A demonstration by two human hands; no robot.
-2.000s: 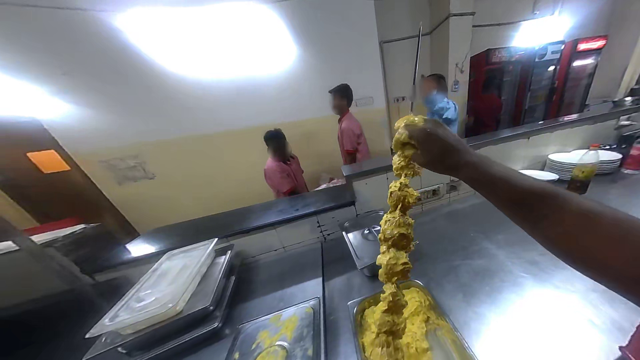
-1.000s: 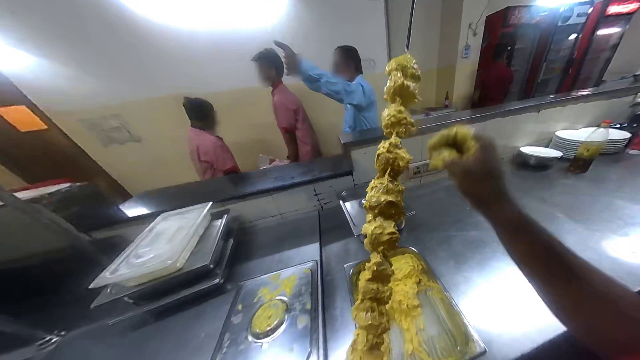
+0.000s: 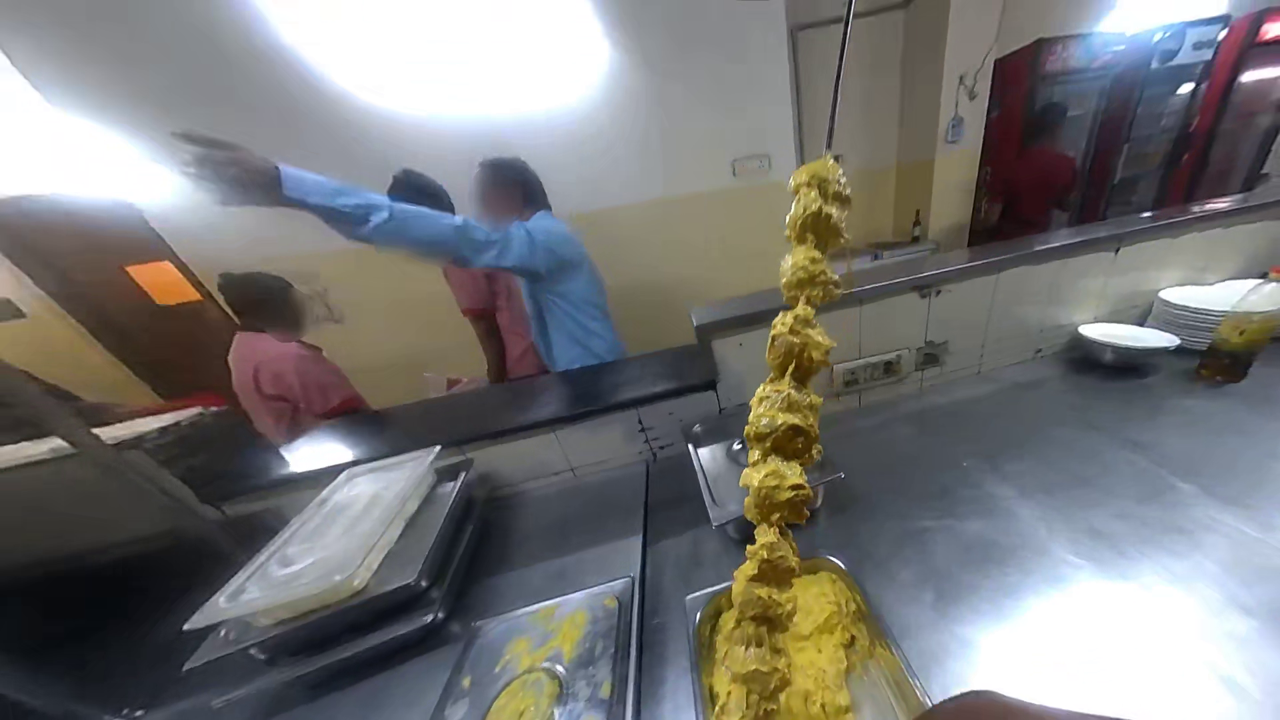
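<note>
A long metal skewer (image 3: 841, 75) stands nearly upright, threaded with yellow marinade-coated pieces (image 3: 785, 420). Its lower part passes in front of a steel pan (image 3: 905, 665) of thick yellow marinade (image 3: 825, 640). At the bottom edge, right of the pan, only a small part of my right hand or arm (image 3: 1010, 706) shows; its fingers are hidden. My left hand is out of view, and the skewer's lower end is cut off by the frame. A steel lid (image 3: 600, 640) smeared with yellow lies left of the pan.
Stacked trays with a translucent lid (image 3: 330, 540) lie at left. Behind the pan is another steel container (image 3: 715, 470). A bowl (image 3: 1128, 342), stacked plates (image 3: 1190, 318) and an oil bottle (image 3: 1240, 335) stand at right. Several people are beyond the counter ledge (image 3: 560, 400).
My right hand has left the top of the skewer with a yellow lump and dropped to the bottom edge. The person in blue has moved left, an arm stretched out.
</note>
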